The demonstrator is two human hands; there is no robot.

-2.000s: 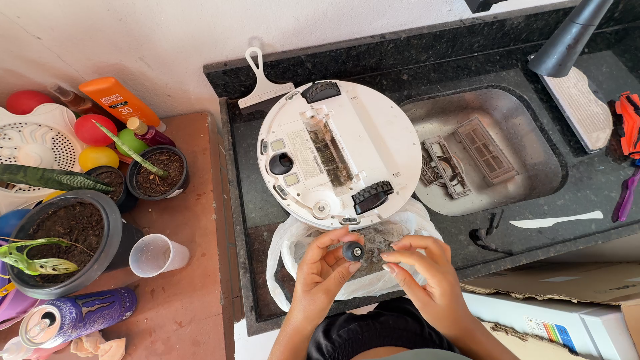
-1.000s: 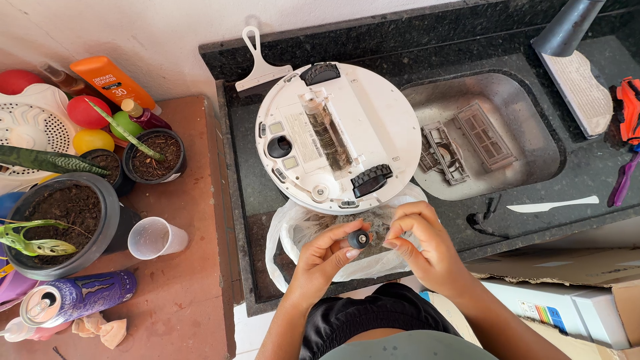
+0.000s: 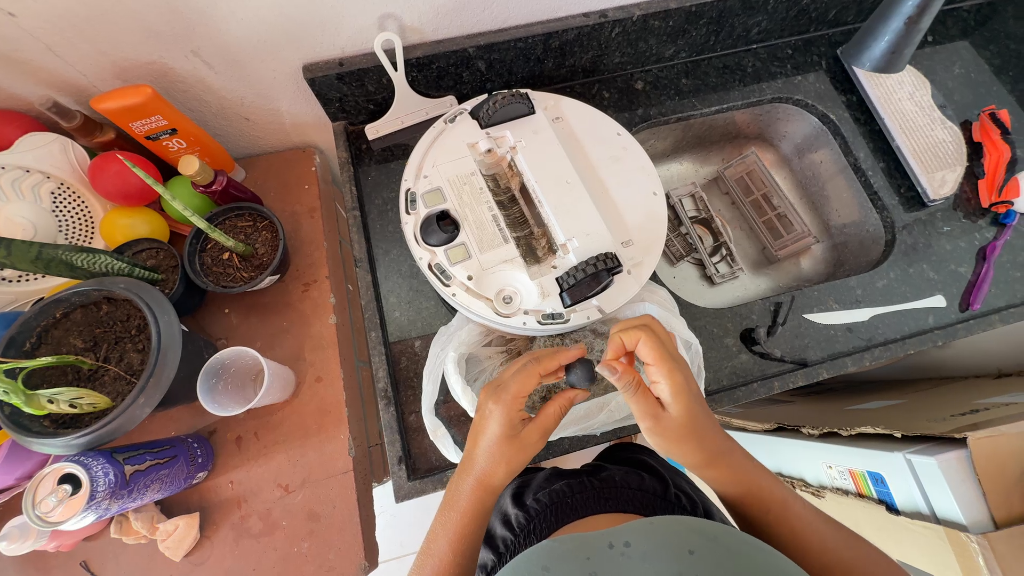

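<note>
Between its thumb and fingers, my left hand holds a small round black caster wheel. My right hand is just right of the wheel, thumb and index finger pinched together; whether anything thin is between them I cannot tell. Both hands are over an open white plastic bag with grey dust and lint in it. Beyond them an upside-down white robot vacuum lies on the dark stone counter, its brush recess dirty, its two side wheels facing up, and a round dark socket showing at its left.
Two plastic vacuum parts, a filter frame and a grille piece, lie in the steel sink. Right of it are a white plastic knife and a purple-handled brush. A squeegee, potted plants, a cup and a can are left.
The wheel has turned in my left hand: its end with a pale centre faced up earlier, and now a plain dark rounded side shows. My right thumb and fingertips have drawn together.
</note>
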